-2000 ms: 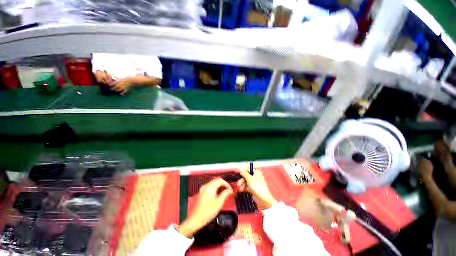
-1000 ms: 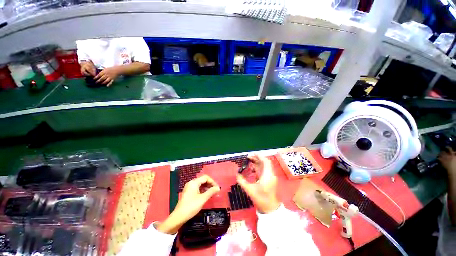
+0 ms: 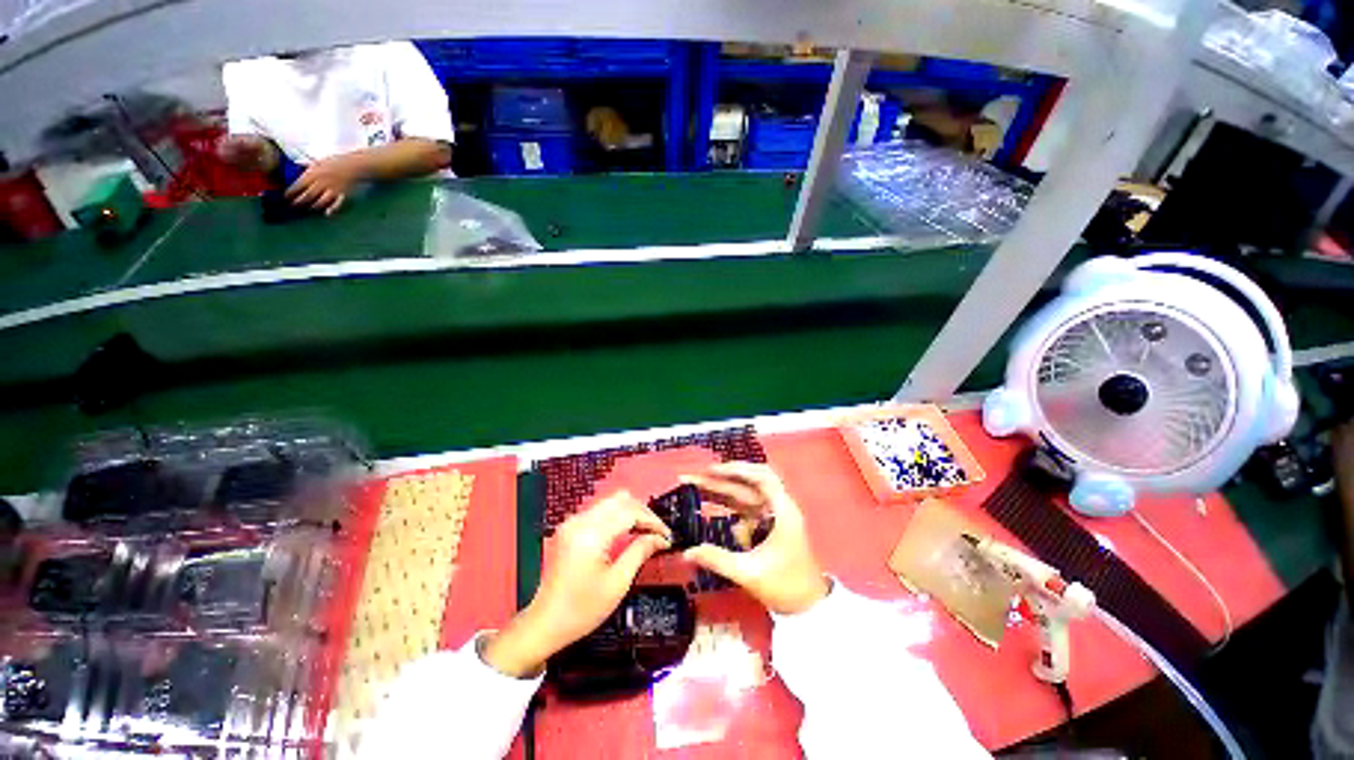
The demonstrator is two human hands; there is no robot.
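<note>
My right hand (image 3: 765,546) holds a small black part (image 3: 680,515) upright above the red mat (image 3: 809,475). My left hand (image 3: 594,561) is at the part's left side, its thumb and fingertips together against or very near it; whether it grips anything is hidden. A glossy black device body (image 3: 631,641) lies on the mat below my left hand. Black strips (image 3: 713,576) lie partly hidden behind my right hand. Rows of tiny dark pieces (image 3: 572,483) lie along the mat's back edge.
Right: orange-rimmed parts box (image 3: 912,454), hot glue gun (image 3: 1042,598) on cardboard (image 3: 950,569), dark strip sheet (image 3: 1106,561), fan (image 3: 1136,389). Left: cream label sheet (image 3: 401,594), clear trays (image 3: 178,579). A person (image 3: 342,119) works across the green conveyor (image 3: 624,342).
My hands have come together around the black part, which my right hand has brought left and towards me. The head view has shifted slightly.
</note>
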